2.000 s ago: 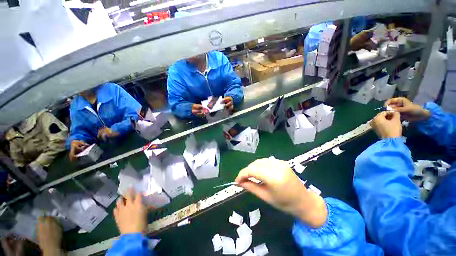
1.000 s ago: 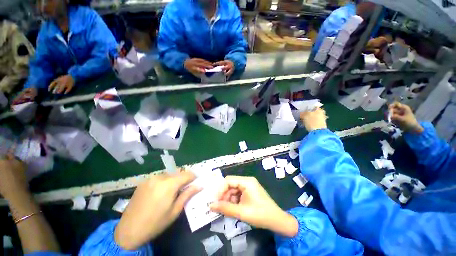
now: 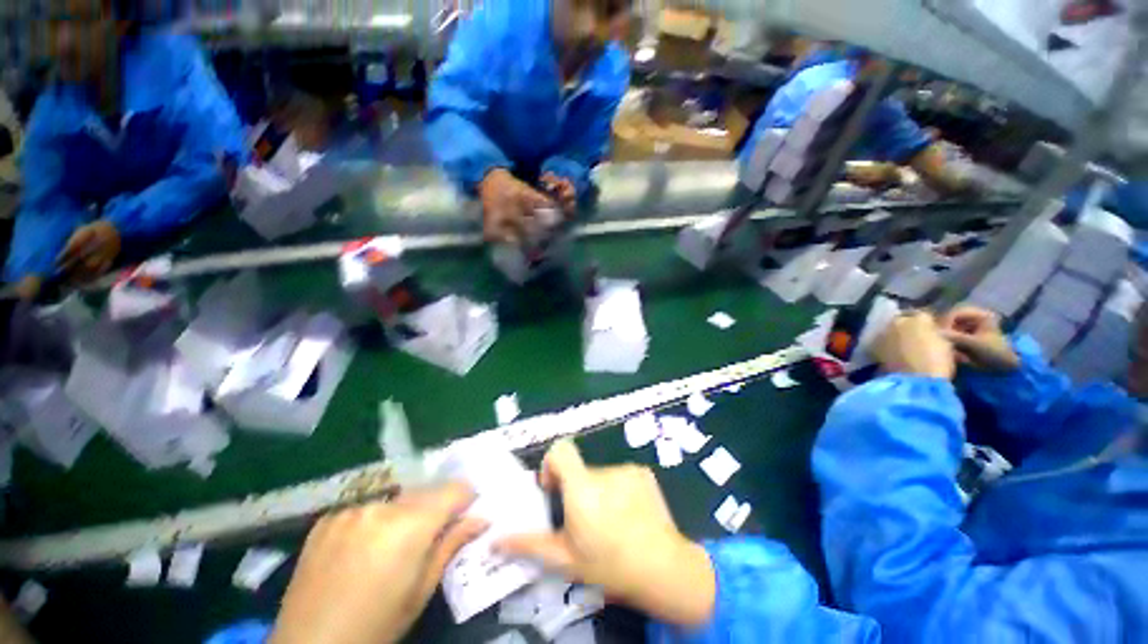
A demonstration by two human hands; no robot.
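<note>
A white folding carton (image 3: 485,585) with small dark print is held in front of me, low in the middle of the view, tilted, over the dark worktop. My left hand (image 3: 375,560) grips its left side, fingers bent over the edge. My right hand (image 3: 617,535) is at its right side, with thumb and forefinger apart and fingertips touching or very near the carton. A thin pale flap or strip (image 3: 397,430) stands up behind my left fingertips; whether it joins the carton is unclear. Small white slips (image 3: 554,604) lie partly hidden beneath the carton and my right hand.
The green conveyor (image 3: 504,386) carries open cartons (image 3: 271,359) on the left and one (image 3: 614,330) near the middle. The pale belt rail (image 3: 680,388) crosses before me. Loose slips (image 3: 720,466) lie right. A neighbour's blue sleeve (image 3: 881,466) is close on the right. People sit across the line.
The carton stays between my hands; my right thumb and forefinger have spread apart. Cartons on the belt have shifted in view. The right neighbour's arm has drawn back from the belt with a carton.
</note>
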